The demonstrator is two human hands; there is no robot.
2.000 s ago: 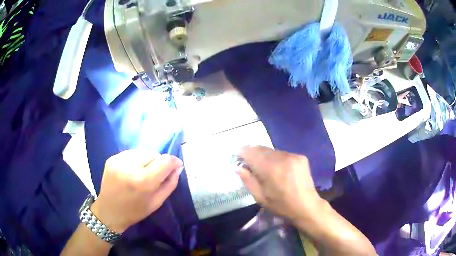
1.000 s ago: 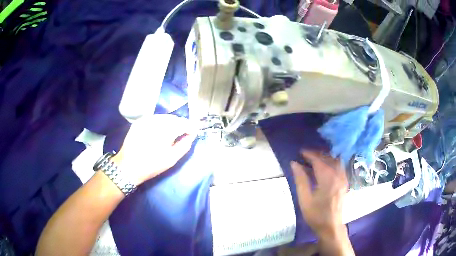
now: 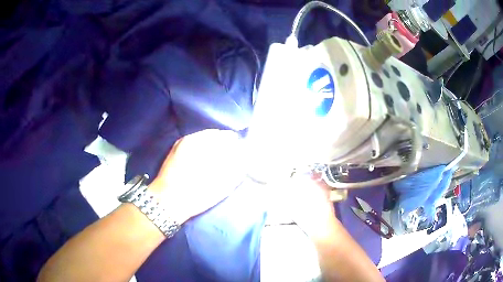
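The sewing machine head [image 3: 353, 110] is cream with black dots and leans large across the view. Dark navy-purple cloth [image 3: 226, 237] lies left of the needle area, bright blue under the light. My left hand [image 3: 207, 168], with a metal watch, rests on this cloth by the needle area; its fingertips are lost in glare. My right hand [image 3: 311, 206] reaches under the machine head; its fingers are mostly hidden. The needle and presser foot are not clear. Thread snips [image 3: 372, 217] with dark red handles and pointed blades lie on the dark cloth strip [image 3: 353, 242], right of my right hand.
The white lamp [image 3: 276, 93] glares beside the head. Heaped dark cloth [image 3: 60, 110] fills the left. White scraps [image 3: 107, 160] lie left of my wrist. A blue thread tassel [image 3: 427, 190] hangs from the arm. A pink-red container [image 3: 400, 33] stands behind.
The view has shifted, so the machine head appears larger and farther right. My right hand has moved from the dark strip to under the head. The snips now show on the strip.
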